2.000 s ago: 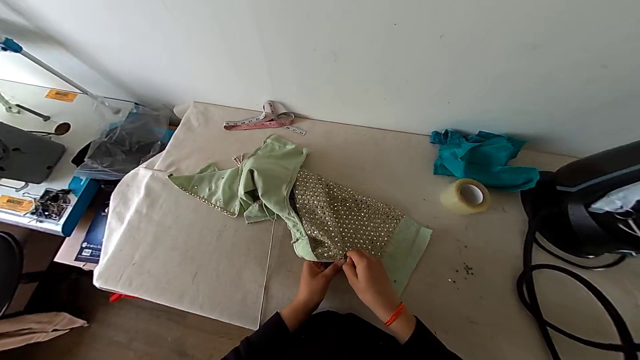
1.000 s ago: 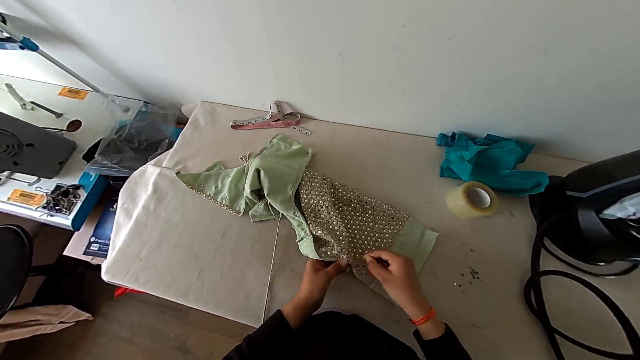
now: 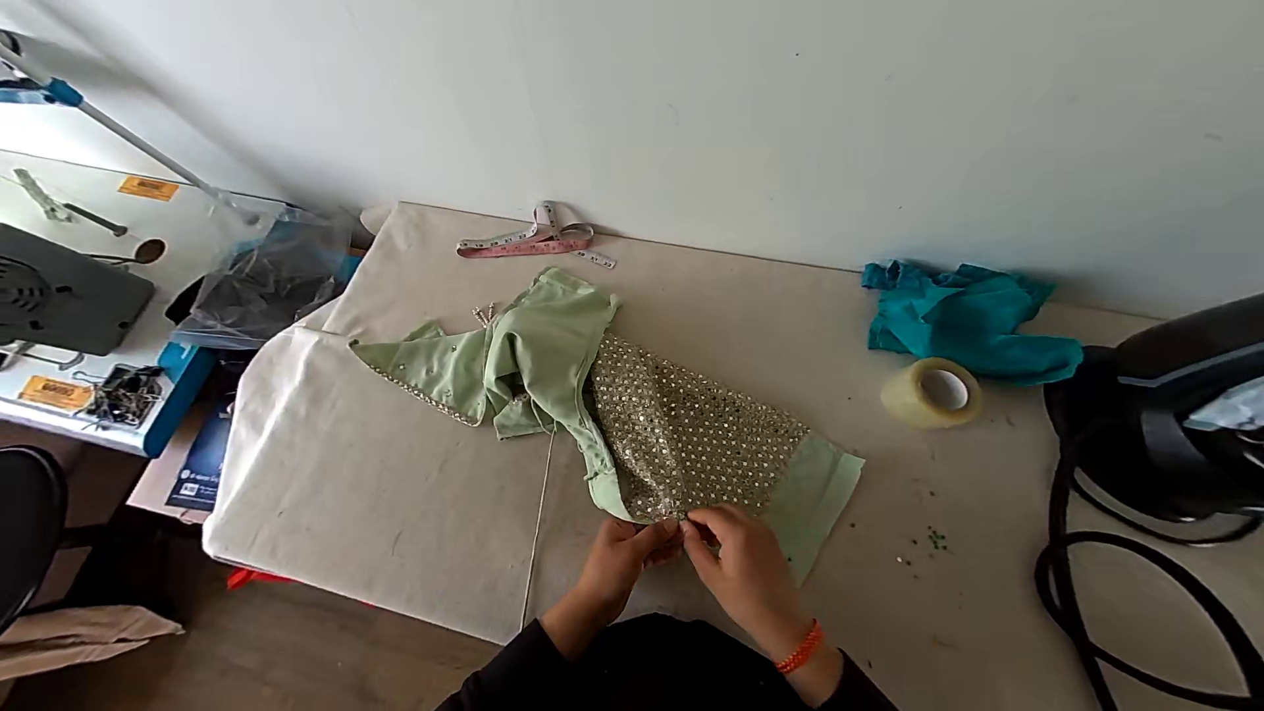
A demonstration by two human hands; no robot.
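Note:
A light green garment (image 3: 553, 336) with a sequined gold-grey panel (image 3: 706, 425) lies across the cloth-covered table. My left hand (image 3: 627, 563) pinches the panel's near edge between thumb and fingers. Right beside it, my right hand (image 3: 736, 563), with an orange band at the wrist, has its fingertips closed on the same edge. Whether a needle or other small thing is between the fingertips cannot be seen. A pale cord (image 3: 538, 533) runs from the garment to the table's front edge. Small green and pale beads (image 3: 936, 538) lie scattered to the right of my hands.
A measuring tape (image 3: 528, 242) lies by the wall. At the right are teal cloth (image 3: 958, 316), a roll of clear tape (image 3: 931, 393) and a black appliance (image 3: 1165, 405) with a looped cable. A sewing machine table (image 3: 99, 415) with a plastic bag (image 3: 267, 286) stands at the left.
My right hand moved a little away from my left hand and the fabric edge a second ago, and is now back beside my left hand. The left hand stays at the panel's edge.

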